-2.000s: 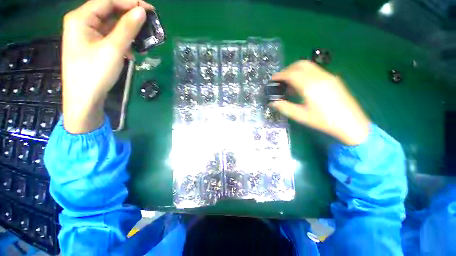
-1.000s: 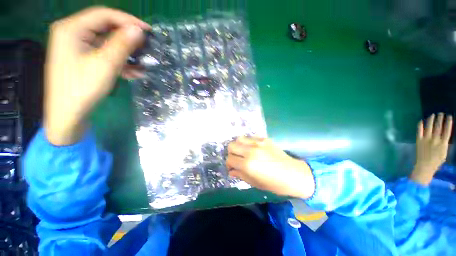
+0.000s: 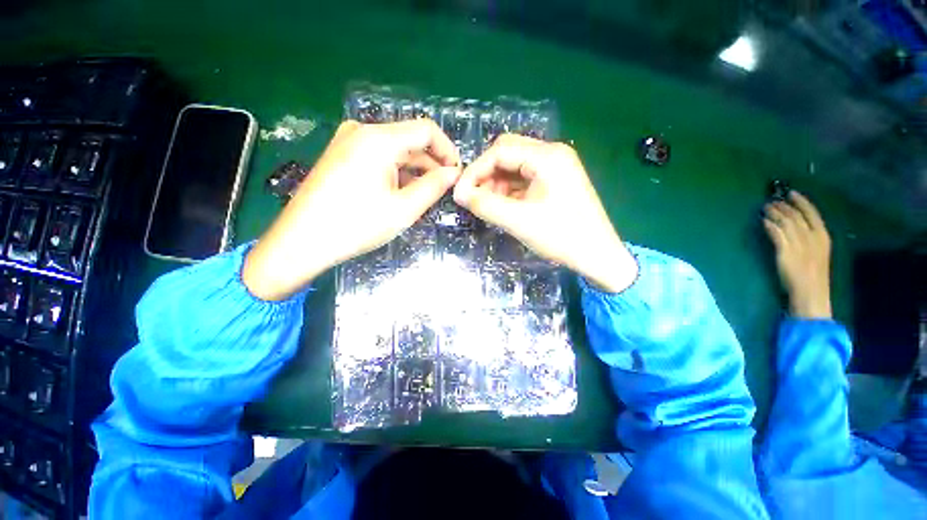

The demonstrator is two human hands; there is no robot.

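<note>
A clear blister tray [image 3: 381, 381] with rows of small pockets lies on the green surface, glaring white in its middle. My left hand [image 3: 381, 183] and my right hand [image 3: 534, 193] meet fingertip to fingertip over its upper part. Something small and dark with a bright spot [image 3: 448, 215] shows just below the fingertips; whether it is held or lies in the tray I cannot tell. The fingers hide most of what is between them. A dark module [image 3: 288, 180] lies left of the tray, partly behind my left wrist.
A smartphone [image 3: 202, 183] lies at left beside a black blister tray [image 3: 91, 218] with filled pockets. A clear scrap [image 3: 289, 127] is near the phone. A module [image 3: 654, 151] lies at right. Another person's hand [image 3: 799, 239] touches a further module [image 3: 780, 190].
My left hand has moved right and my right hand up from the tray's lower part, so they now meet. The tray has shifted in view. The other person's hand has moved to a module.
</note>
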